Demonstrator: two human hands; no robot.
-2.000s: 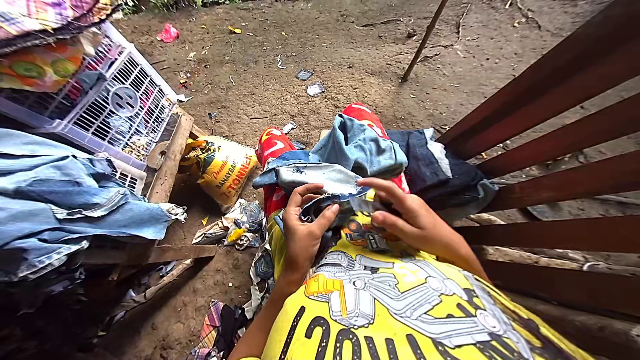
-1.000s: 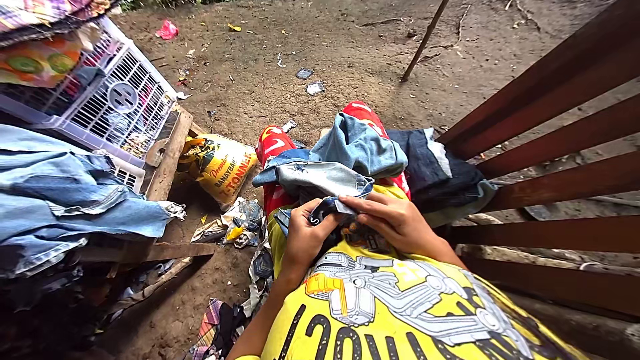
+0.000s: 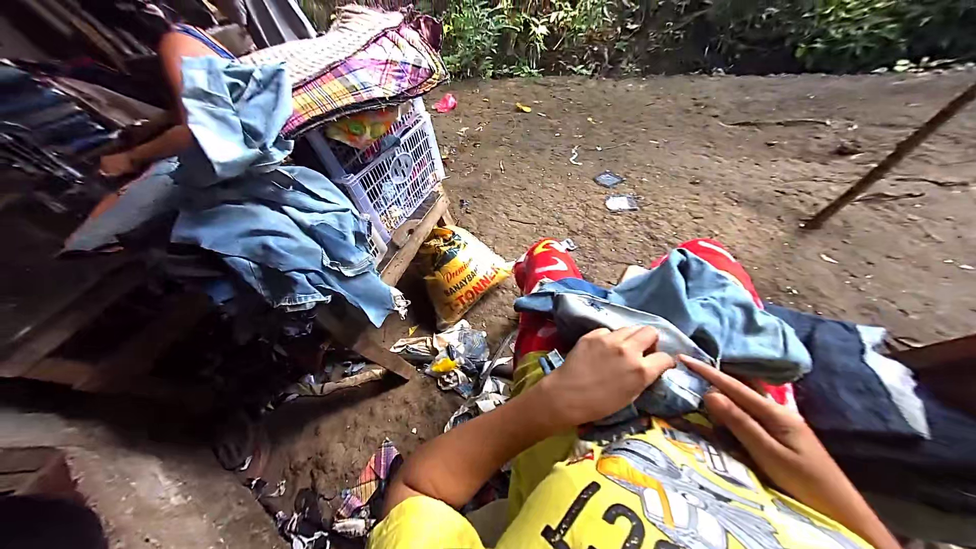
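Observation:
Light blue denim fabric (image 3: 671,305) lies across the lap, over red patterned cloth on the knees. My left hand (image 3: 614,370) is closed on a faded edge of the denim, its knuckles up. Close on its right, my right hand (image 3: 751,412) has its index finger stretched to the denim beside the left fingertips, the other fingers partly bent. Whether its thumb pinches the cloth cannot be told. Dark denim (image 3: 831,374) lies to the right of the lap.
Denim pieces (image 3: 282,229) hang over a wooden bench at left, where another person's arm (image 3: 171,130) handles cloth. Near it stand a plastic crate (image 3: 396,175) and a yellow printed sack (image 3: 461,274). Fabric scraps (image 3: 457,354) litter the ground. A thin stick (image 3: 892,156) leans at right.
The view has swung to the left, bringing another person's arm into sight. My right index finger now stretches out along the denim; one second ago both hands were bunched together on the cloth.

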